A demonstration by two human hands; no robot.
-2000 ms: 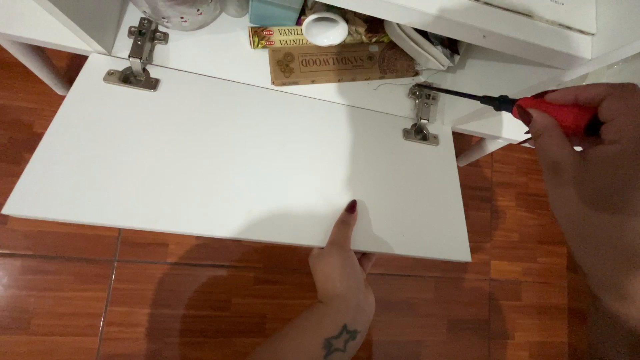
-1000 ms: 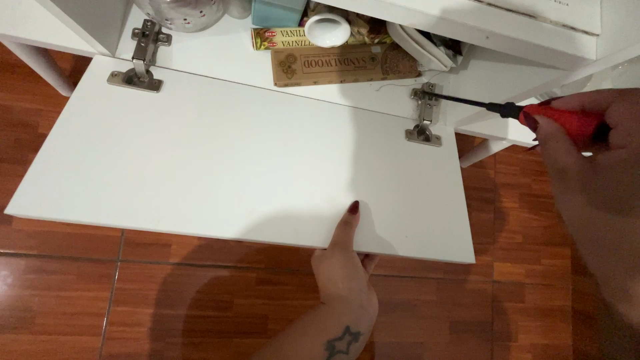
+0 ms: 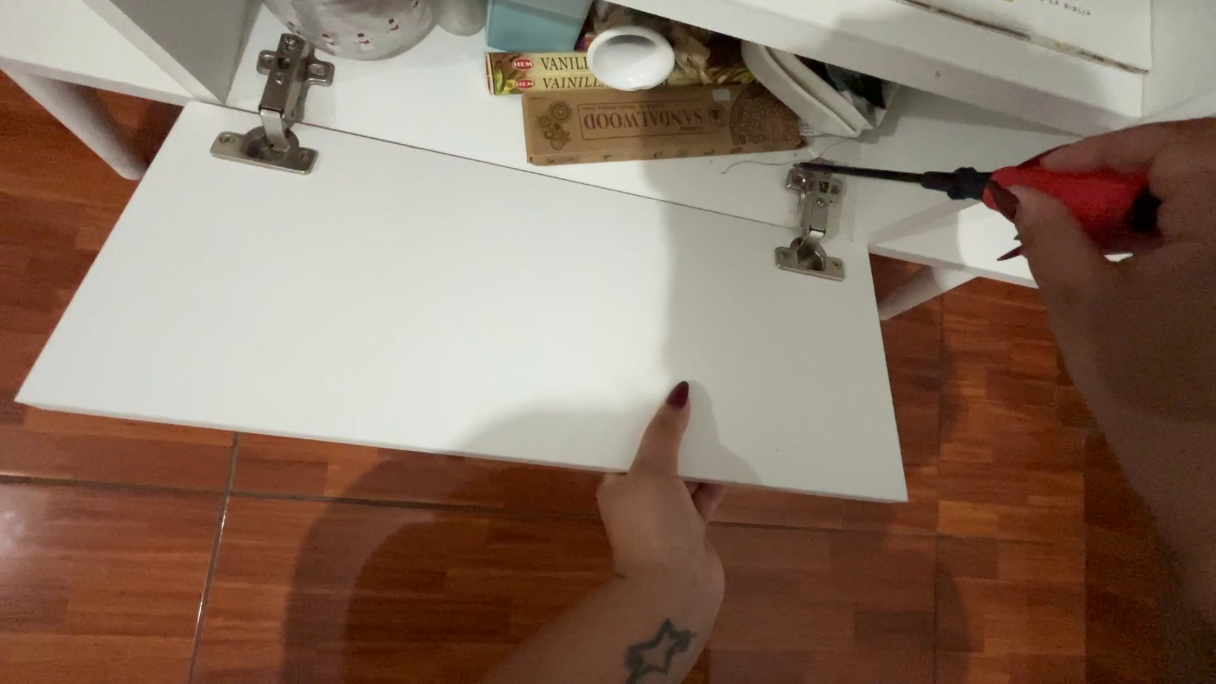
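Observation:
My left hand [image 3: 665,494] grips the front edge of a white cabinet door [image 3: 456,304], thumb on top and fingers beneath. The door lies folded down, joined to the white cabinet floor [image 3: 456,128] by a metal hinge [image 3: 275,109] at the left and another metal hinge [image 3: 812,223] at the right. In my right hand [image 3: 1092,209] is a screwdriver [image 3: 1073,204] with a red and black handle. Its dark shaft points left, and the tip is at the upper end of the right hinge's mounting plate; whether it sits in a screw cannot be told.
Inside the cabinet stand a sandalwood incense box [image 3: 665,123], a vanilla incense box [image 3: 532,74], a round white knob-like object [image 3: 631,57], a light-blue box [image 3: 535,24] and a patterned glass container [image 3: 361,24]. A thin thread [image 3: 769,163] lies near the right hinge. White legs stand over the reddish tiled floor [image 3: 456,570].
The screwdriver tip has shifted slightly on the right hinge plate, toward its upper left end since a second ago. My left hand keeps its hold on the door.

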